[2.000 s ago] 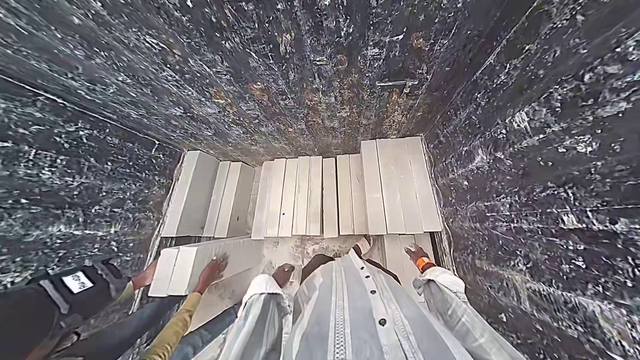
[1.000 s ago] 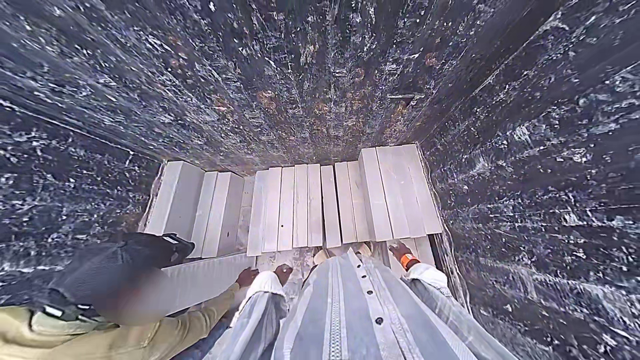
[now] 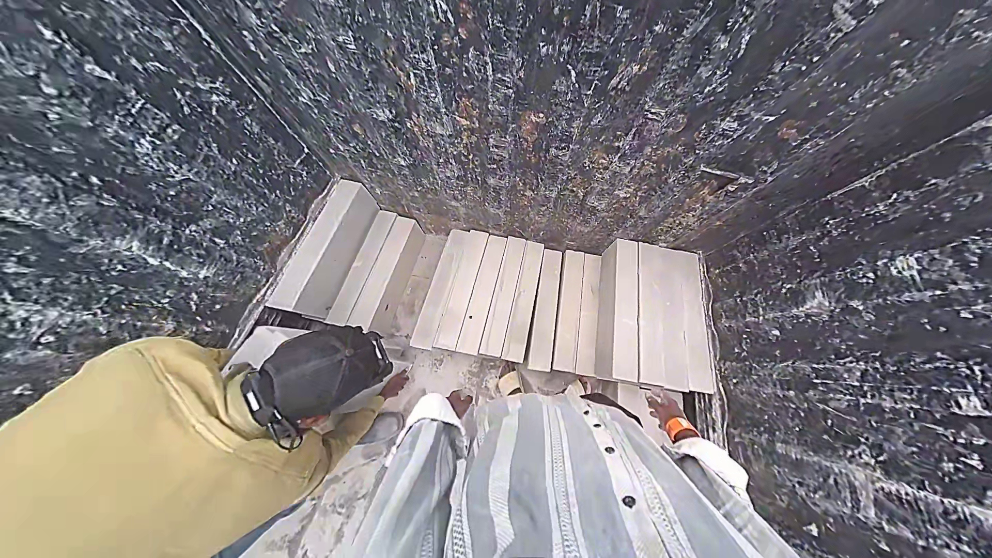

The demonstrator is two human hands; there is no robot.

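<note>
My left hand [image 3: 459, 403] is low in the middle, over the dusty floor [image 3: 442, 372] near the front ends of a row of pale grey slabs [image 3: 484, 294]; I see nothing in it. On the right, my right hand [image 3: 665, 409], with an orange band at the wrist, is beside a lower pale slab [image 3: 632, 397], just below the front edge of a taller stack [image 3: 659, 310]. Whether it grips that slab is unclear. Most of both palms is hidden.
At the left, a person in a yellow top and dark cap [image 3: 322, 368] bends in, one hand [image 3: 395, 384] close to my left hand. More slabs [image 3: 333, 240] stand at the far left. High dark, white-streaked walls [image 3: 527, 116] enclose the space on the sides shown.
The co-worker has leaned further in at the left, the cap and yellow back now covering the pale block seen there earlier. The view has tilted. My hands stay near the slabs' front ends.
</note>
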